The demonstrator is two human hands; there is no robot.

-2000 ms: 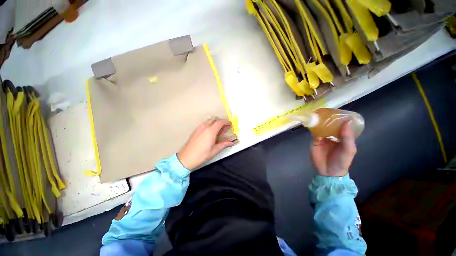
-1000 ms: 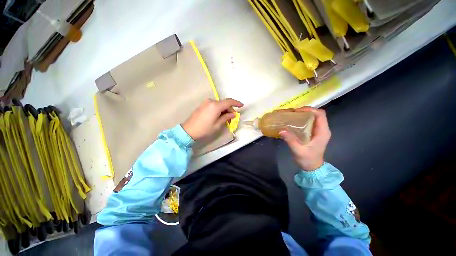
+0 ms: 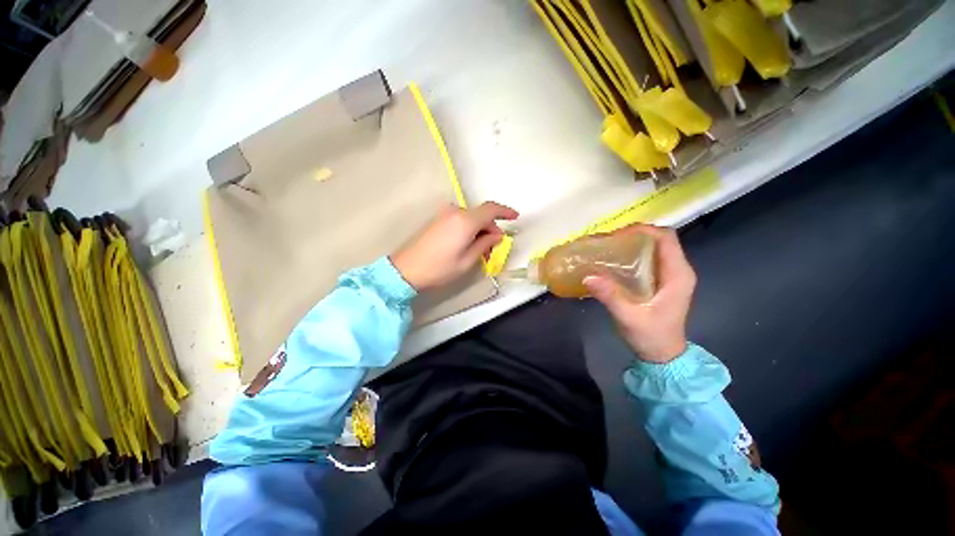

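Note:
A beige-grey bag panel (image 3: 325,241) lies flat before me, with yellow down both sides, two darker grey tabs (image 3: 365,95) at its far edge and a small yellow centre mark (image 3: 324,175). My left hand (image 3: 452,247) rests on its near right corner, fingers on the yellow strip end (image 3: 501,254), which is lifted. My right hand (image 3: 654,298) holds the glue bottle (image 3: 597,264) on its side, amber liquid inside. The bottle's pale nozzle points left at the corner beside the strip end. Whether the tip touches the panel I cannot tell.
A hanging-edge bundle (image 3: 89,345) lies at the left, a panel stack with yellow ends (image 3: 670,115) at the upper right. A second glue bottle (image 3: 159,63) lies by stacks at the upper left. White scrap (image 3: 162,237), yellow table tape (image 3: 670,199) and a scrap tub (image 3: 361,421) also show.
My right hand has brought the bottle left from beyond the table edge to the panel corner. My left fingers have moved onto the strip end, now lifted. Little differs over the last second.

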